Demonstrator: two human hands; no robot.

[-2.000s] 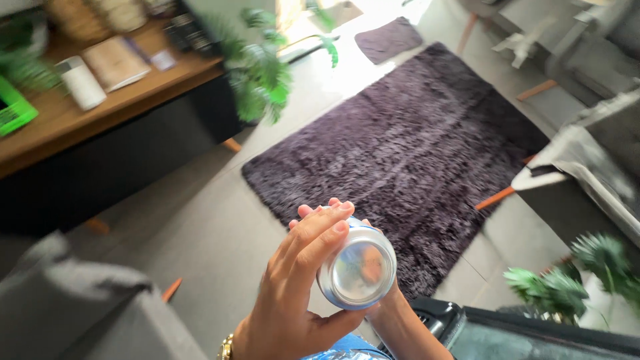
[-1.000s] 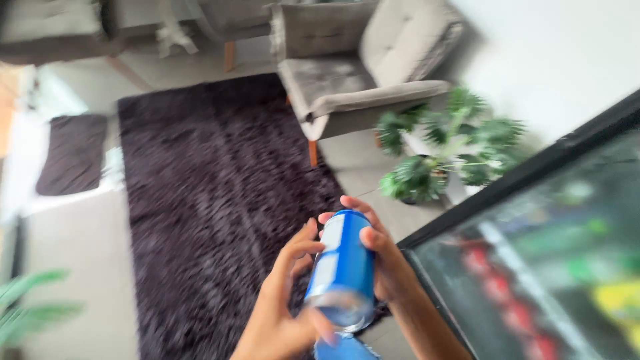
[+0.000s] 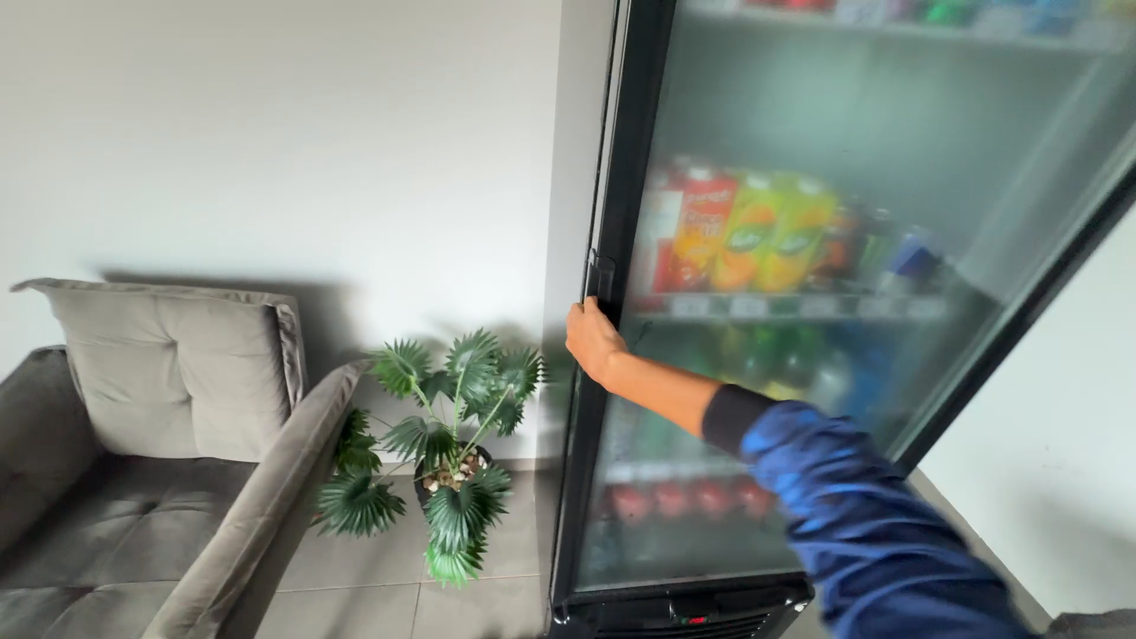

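My right hand (image 3: 595,340), at the end of a blue sleeve with a dark cuff, has its fingers curled around the door handle (image 3: 603,277) on the left edge of a glass-door drinks refrigerator (image 3: 632,160). The door looks closed. Behind the fogged glass, juice cartons (image 3: 754,232) stand on a middle shelf, bottles sit lower down, and red items (image 3: 692,500) line the bottom. My left hand is out of view, and so is the blue can.
A grey tufted armchair (image 3: 191,373) stands at the left against the white wall. Between it and the refrigerator is a potted fan-leaf plant (image 3: 457,444) on the grey tiled floor (image 3: 355,559).
Earlier both hands held a blue can over the dark rug; now my right hand is on the refrigerator handle and my left hand has left view. The view has swung right to the refrigerator.
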